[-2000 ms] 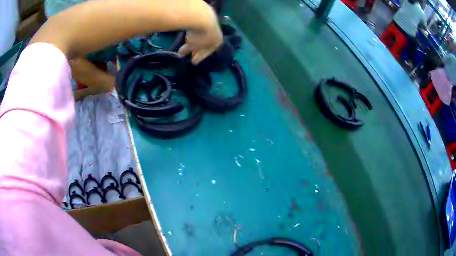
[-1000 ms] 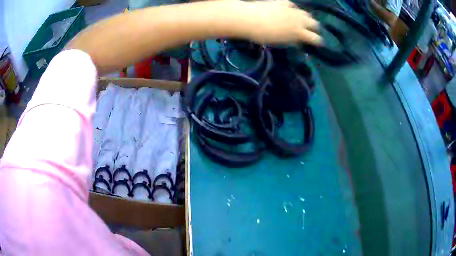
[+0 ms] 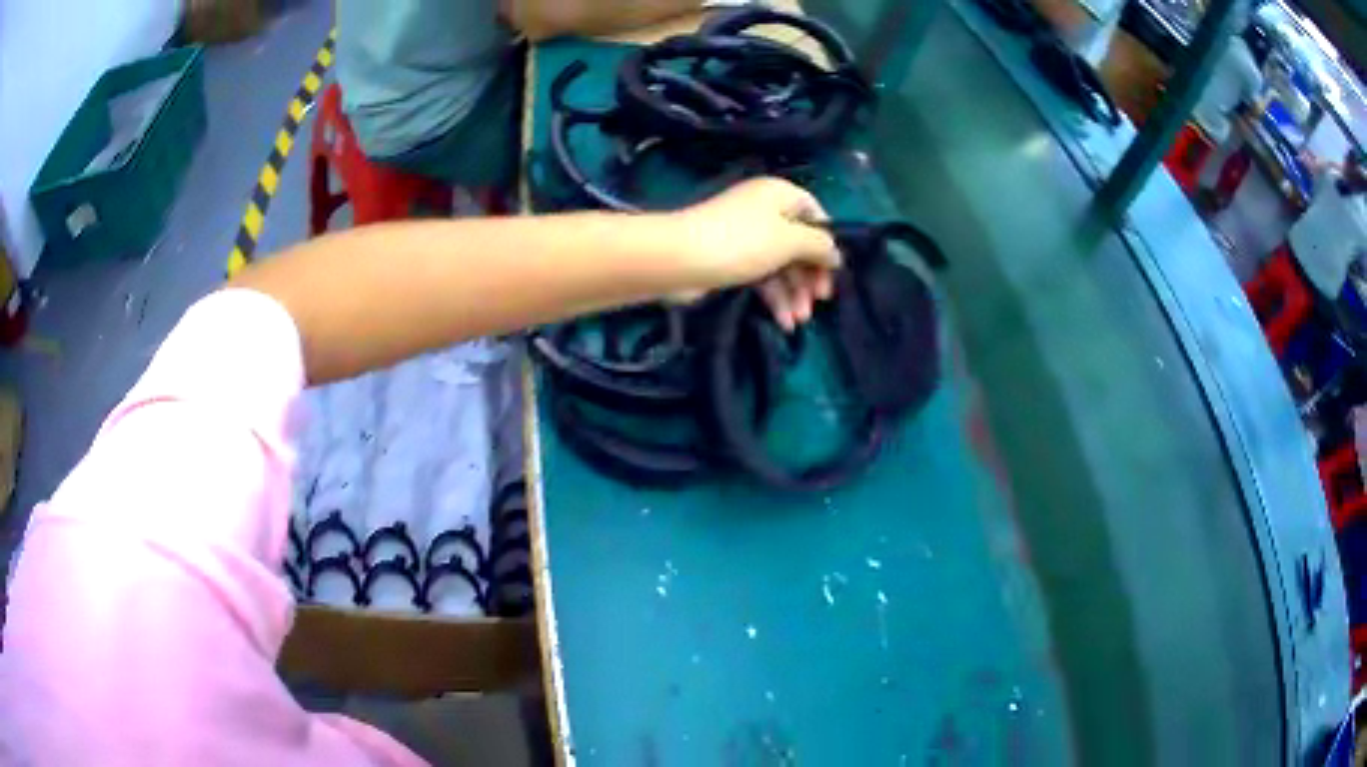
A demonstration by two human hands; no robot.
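Observation:
My left hand [image 3: 772, 255], bare with a pink sleeve, comes in from the left over the near heap of black headband assemblies [image 3: 795, 477] on the blue-green bench. Its fingers are curled on a black headband [image 3: 900, 240] at the heap's upper right. The heap's rings and arcs overlap, and my hand and forearm hide part of them. A second heap of black headbands [image 3: 735, 98] lies farther up the bench. My right hand is not in view.
A brown carton [image 3: 412, 652] with white sleeves [image 3: 397, 435] and small black yokes [image 3: 393, 570] stands left of the bench [image 3: 765, 659]. A green conveyor belt [image 3: 1154, 525] runs along the right. Another person [image 3: 427, 75] sits at the top left.
My left hand has come back from the belt side to the near heap. The blurred black headband beside it is now over the heap. The camera view has shifted, showing more of the far heap.

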